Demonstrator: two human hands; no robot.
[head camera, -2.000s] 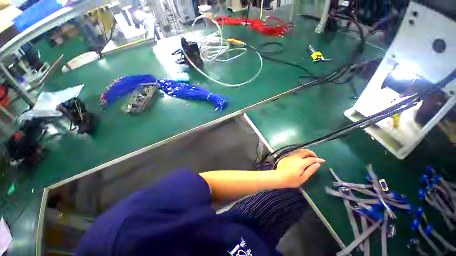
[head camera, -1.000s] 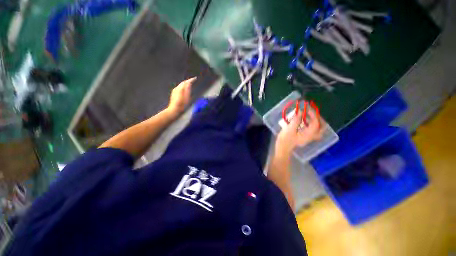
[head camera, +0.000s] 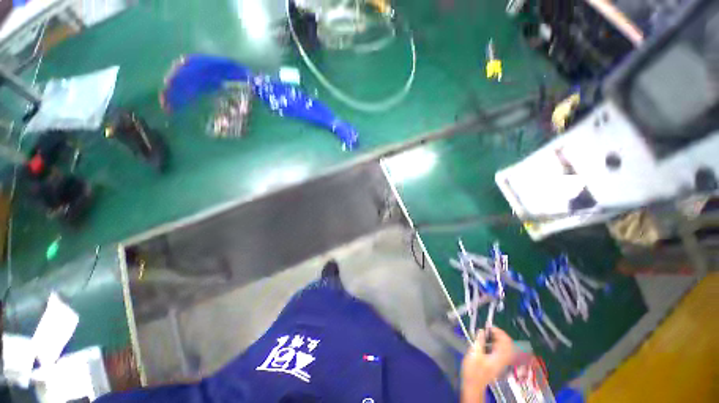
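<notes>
My right hand (head camera: 484, 367) is low at the right, its fingertips bunched at the lower end of grey ribbon cables (head camera: 471, 293) with blue lumps. Blur hides whether it grips one. A second group of ribbon cables (head camera: 569, 290) lies to their right on the green bench. The red-handled cutters (head camera: 538, 373) rest on a clear plastic box (head camera: 516, 391) beside my right hand, partly cut off by the bottom edge. My left hand is out of the picture; only its dark sleeve shows at the lower left.
A white machine frame (head camera: 569, 184) stands at the right. A blue wire bundle (head camera: 303, 108), a whitish cable loop (head camera: 352, 103) and a yellow-handled tool (head camera: 493, 69) lie on the green bench (head camera: 197, 189). A pale-edged recess (head camera: 260, 205) opens before my body.
My right hand has left the red cutters on the box and moved up to the ribbon cables. My left hand has gone out of view. The view has swung back towards the bench.
</notes>
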